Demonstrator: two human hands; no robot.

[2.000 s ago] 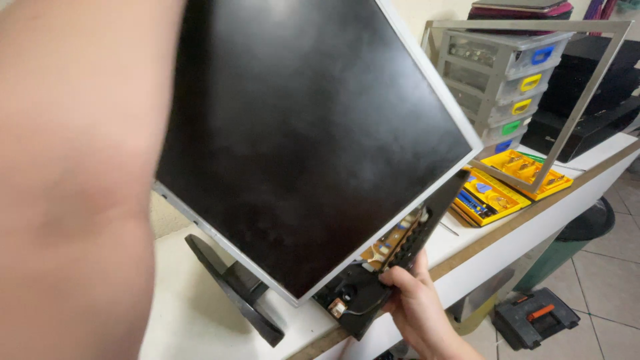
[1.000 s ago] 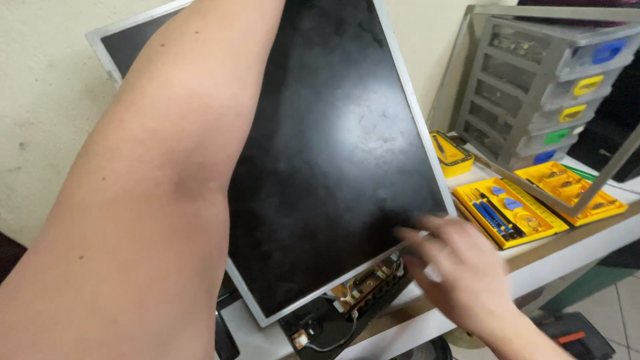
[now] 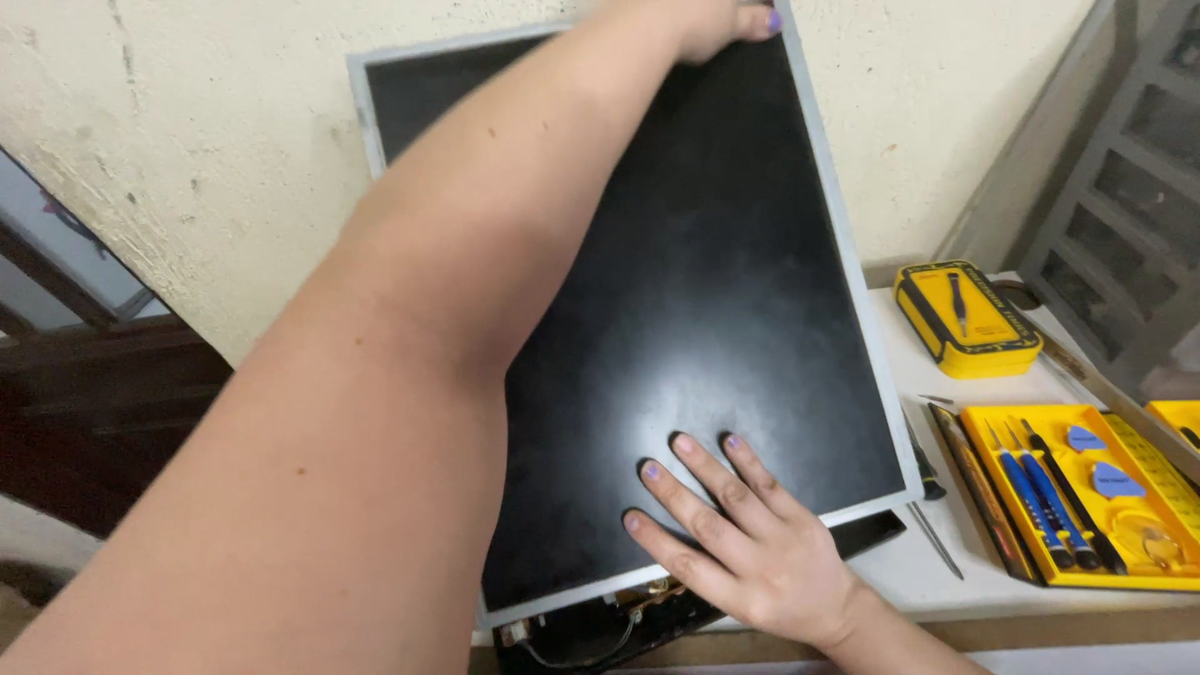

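A monitor's LCD panel (image 3: 731, 281) with a silver metal frame stands tilted across the middle of the view. At its top edge is my left hand (image 3: 727, 28), partly cut off by the picture's edge, its thumb over the front of the frame; my forearm crosses the screen. My right hand (image 3: 750, 544) lies flat on the lower part of the screen, fingers spread. Beneath the panel's lower edge, a black plastic housing (image 3: 647, 623) with a circuit board and a cable shows in part.
To the right on the white table are a yellow tool case (image 3: 1078, 553) with blue-handled tools and picks, a yellow box (image 3: 970, 323), a screwdriver (image 3: 928, 469) and a thin metal rod (image 3: 936, 541). A drawer unit (image 3: 1106, 206) stands behind. A textured wall (image 3: 253, 141) backs the panel.
My right hand has left the black housing's lower edge and come to rest on the screen. The panel stands more upright than before. The view has shifted.
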